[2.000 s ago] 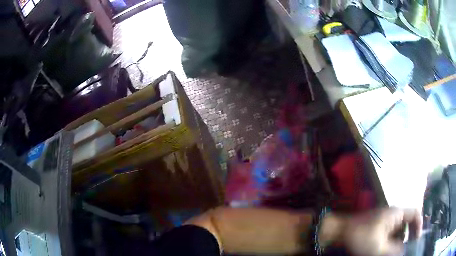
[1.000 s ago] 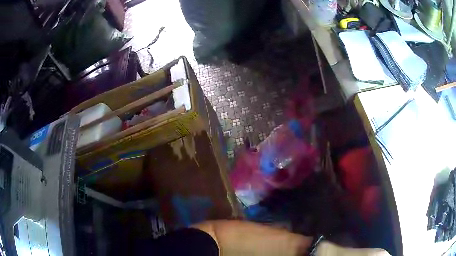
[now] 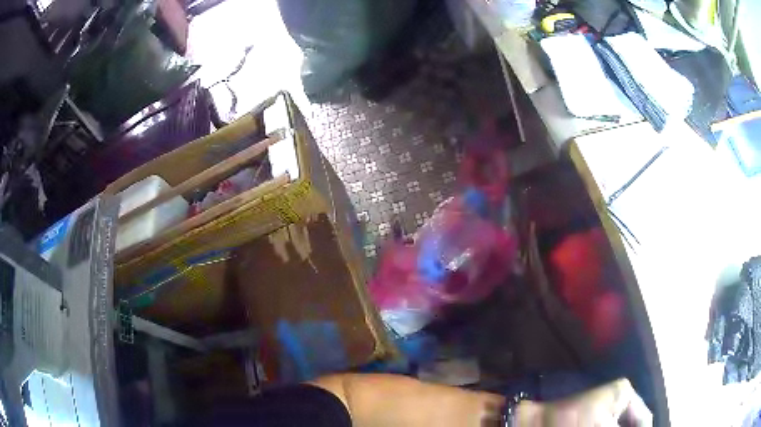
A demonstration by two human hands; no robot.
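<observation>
My left hand (image 3: pixel 597 409) is at the bottom edge, right of centre, blurred and partly cut off; whether it holds anything cannot be told. A dark band is on its wrist. My right hand is out of the picture. A pile of dark grey textured pieces (image 3: pixel 742 321) lies on the white table (image 3: pixel 680 250) at the right edge. Pale blue-grey pieces (image 3: pixel 580 77) lie flat and stacked at the table's far end, with dark-edged ones beside them.
An open cardboard box (image 3: pixel 309 283) stands at left centre, beside a grey printed carton (image 3: pixel 62 292). A pink plastic bag (image 3: pixel 467 258) is between box and table. A blue tray (image 3: pixel 745 142) and a yellow-and-black tool (image 3: pixel 557 22) are at upper right. The floor (image 3: pixel 375 158) is patterned.
The view has shifted slightly. My left hand, over the table's near edge two seconds ago and mostly below the frame one second ago, now shows again at the bottom, further left.
</observation>
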